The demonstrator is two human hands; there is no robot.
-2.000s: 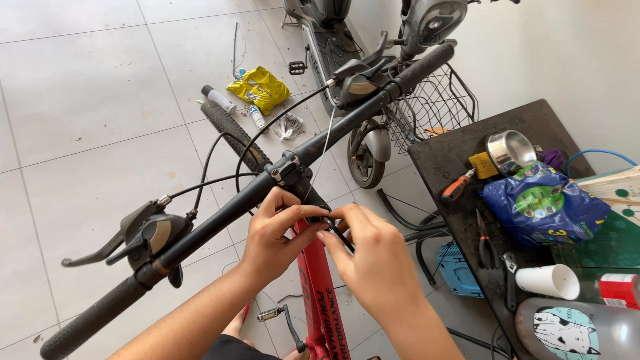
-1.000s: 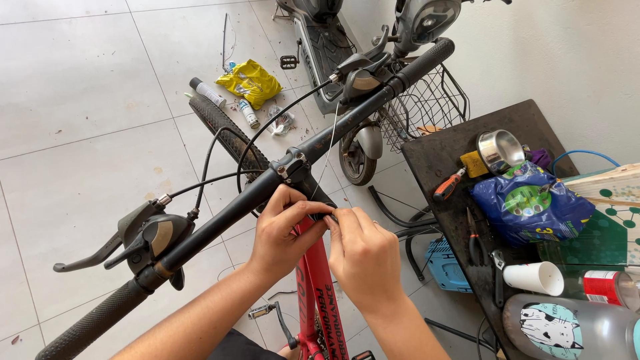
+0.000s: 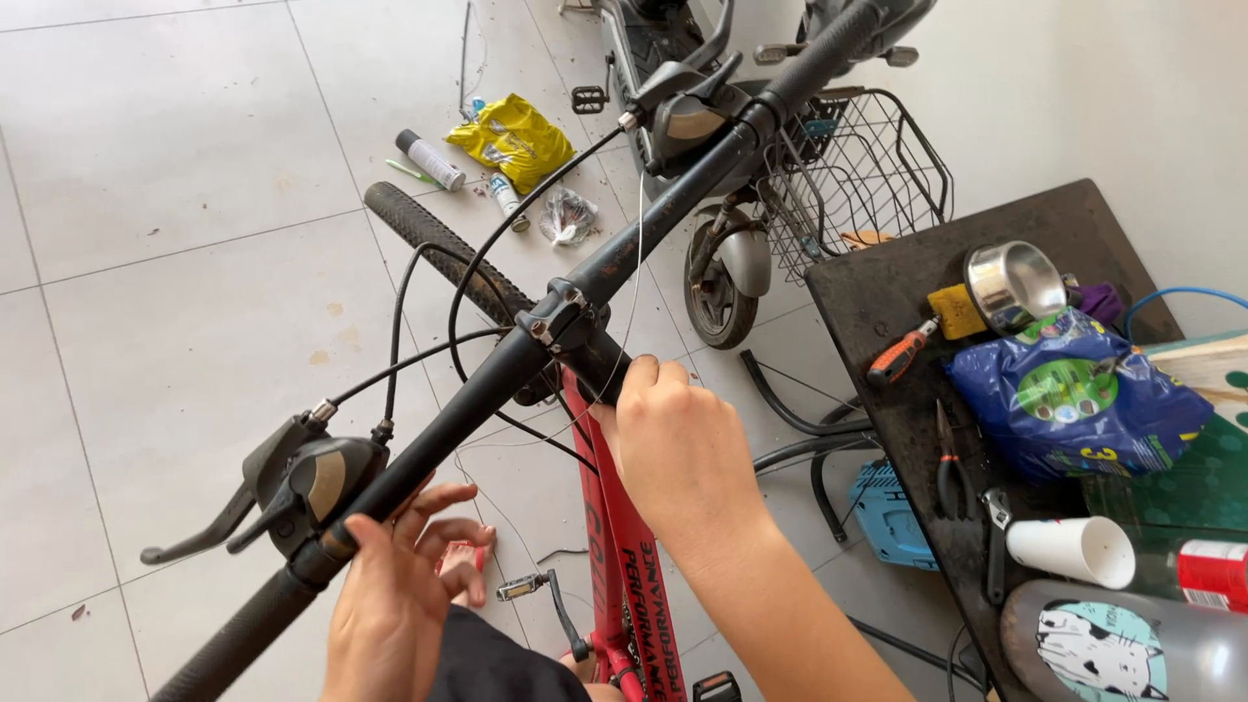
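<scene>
A black bicycle handlebar runs diagonally across the view, clamped by a stem above a red frame. My left hand is beside the left part of the bar, fingers spread, with the thumb near the bar by the left brake and shift lever. My right hand is curled at the rear end of the stem; what its fingertips hold is hidden. A thin bare cable hangs from the right shifter and loops down past the right hand.
A dark table at right bears a screwdriver, pliers, an adjustable wrench, a metal bowl, a blue bag and a paper cup. A scooter stands behind. Spray cans and a yellow bag lie on the floor.
My left hand has left the stem area, where both hands were together, and moved left along the handlebar with its fingers spread. My right hand remains by the stem, now turned with its back up.
</scene>
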